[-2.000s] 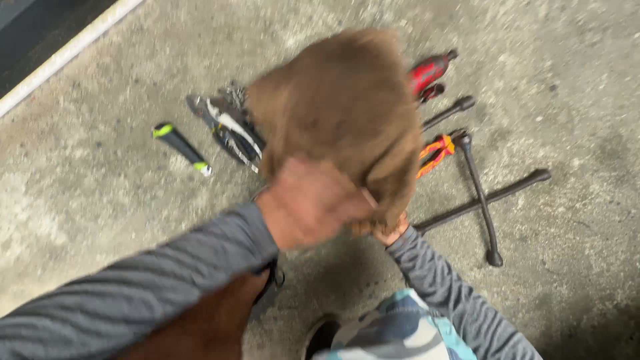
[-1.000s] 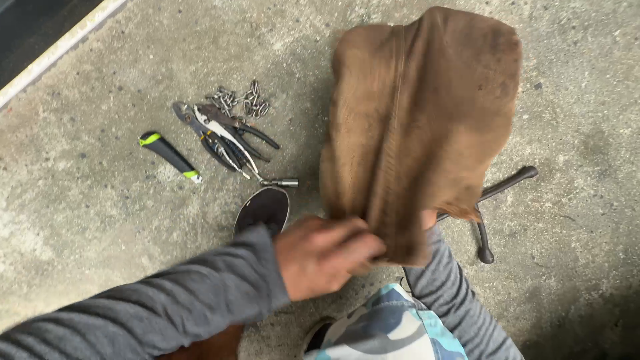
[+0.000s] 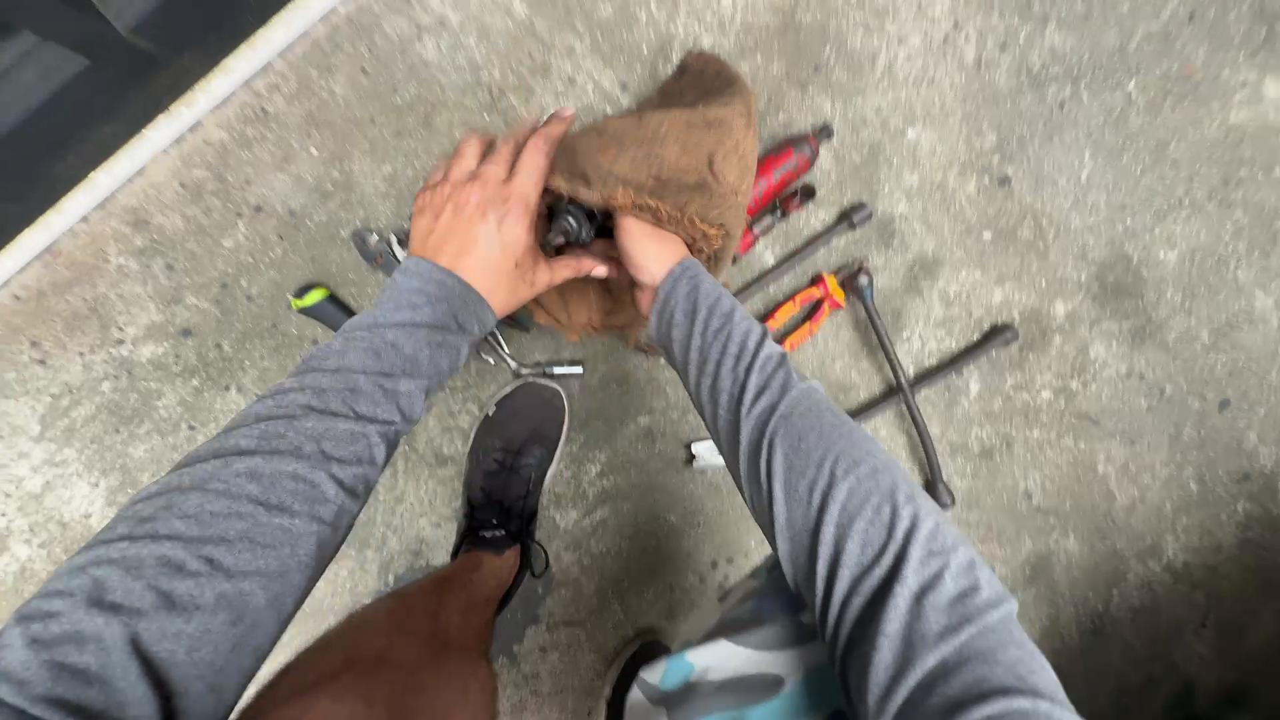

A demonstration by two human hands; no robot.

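A brown cloth bag [image 3: 680, 150] with a frayed mouth is held above the concrete floor, its opening facing me. Inside the mouth shows a dark, round-ended metal or plastic part [image 3: 572, 224]; its kind is unclear. My left hand [image 3: 490, 215] is spread at the left edge of the bag mouth, thumb pointing toward the dark part; whether it grips the cloth is hard to tell. My right hand [image 3: 648, 255] reaches into the mouth, and its fingers are mostly hidden inside the bag.
Right of the bag lie a red tool [image 3: 785, 168], a socket-ended bar [image 3: 810, 250], orange-handled pliers [image 3: 808, 308] and a crossed lug wrench [image 3: 905, 385]. A black-green handle [image 3: 322, 304] and a socket tool [image 3: 550, 369] lie left, near my shoe [image 3: 512, 460]. A pale kerb [image 3: 170, 125] crosses the upper left.
The bag has moved left from where it hung a second ago, and its mouth now shows a dark part inside. My left hand has shifted up from the bag's lower edge, fingers now spread.
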